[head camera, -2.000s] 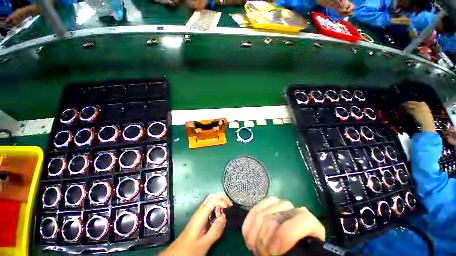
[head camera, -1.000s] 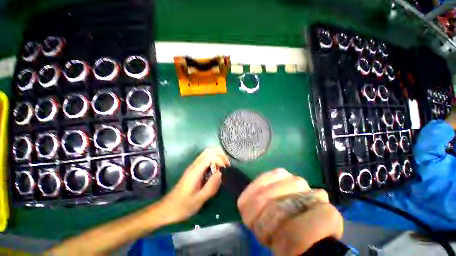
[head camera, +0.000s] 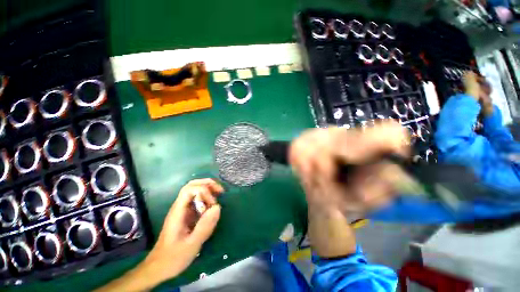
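Observation:
My left hand (head camera: 191, 219) is closed around a small watch case (head camera: 199, 203), mostly hidden in the fingers, over the green bench. My right hand (head camera: 348, 162) is blurred and holds the thick black electric screwdriver (head camera: 277, 152). The driver's front end is over the right edge of the round grey screw dish (head camera: 242, 162); I cannot tell whether its tip touches the dish.
The left tray (head camera: 125, 188) holds rows of watch cases. The right tray (head camera: 311, 80) is partly filled. An orange fixture (head camera: 178, 102), a loose silver ring (head camera: 239, 91) and beige pads (head camera: 244, 73) lie behind the dish. A neighbour's blue sleeve (head camera: 464, 125) is at right.
My right hand has moved the screwdriver away from the case in my left hand and up to the dish. The view has shifted; the yellow bin is out of view.

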